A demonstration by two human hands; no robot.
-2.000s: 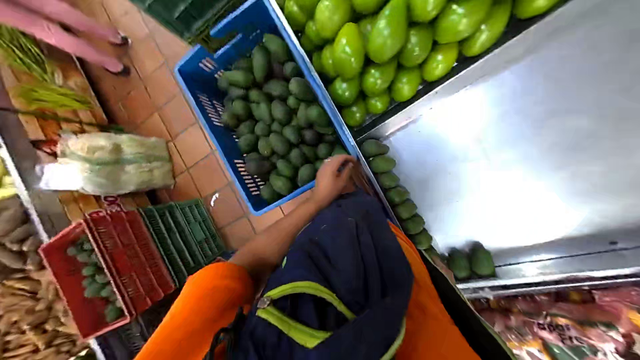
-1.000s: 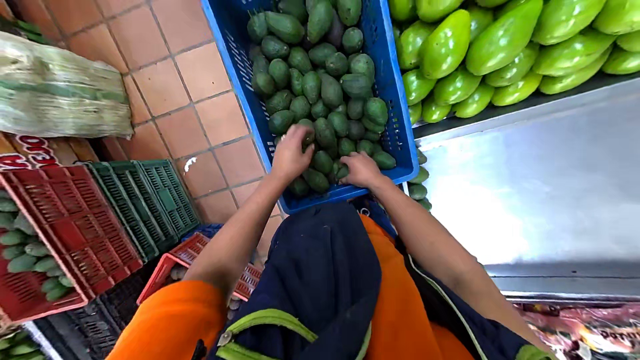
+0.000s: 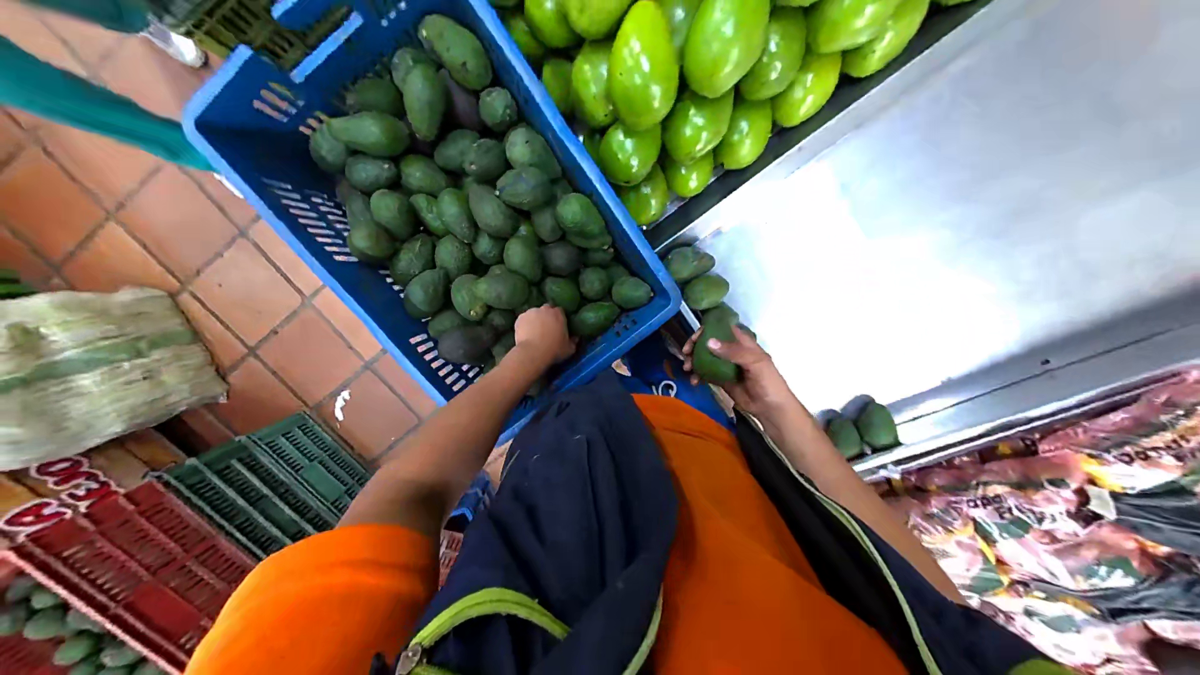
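My left hand reaches into the near end of a blue plastic crate full of dark green avocados; its fingers are hidden among the fruit. Over the edge of a metal display shelf, my right hand has its fingers around a green avocado. Other avocados lie in a row along that shelf edge, just beyond this hand. A small group of avocados rests at the shelf's near corner.
Large glossy light green avocados are piled beyond the metal shelf. At left are a wrapped bundle, green crates and red crates on a tiled floor. Printed plastic bags lie at lower right. A teal cloth-like shape crosses the upper left.
My right hand has moved from the blue crate to the shelf edge, with an avocado in it. My left hand is still in the crate. The teal shape has appeared at upper left.
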